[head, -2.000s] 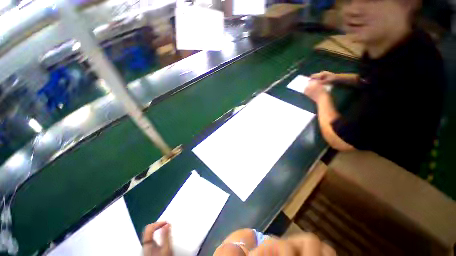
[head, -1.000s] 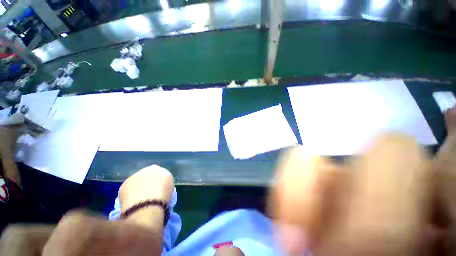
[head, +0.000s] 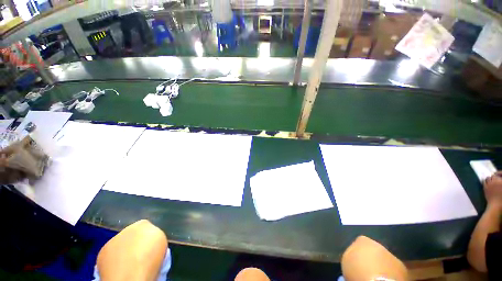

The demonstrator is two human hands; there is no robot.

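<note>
My left hand shows at the bottom left as a bent, bare, rounded part above a light blue sleeve. My right hand shows the same way at the bottom right, with a pale band at its lower edge. The fingers of both are out of sight, so any hold is hidden. A small white stack, probably poly bags, lies slightly askew on the dark green bench, in front of me between my hands. Neither visible hand part touches it.
White work sheets lie either side. White corded units sit on the green belt. A metal post rises at the bench's back edge. People's hands show at left and right.
The view has swung from the right-hand worker to straight over the bench, then tipped up. The large blurred fingers near the lens have left the picture.
</note>
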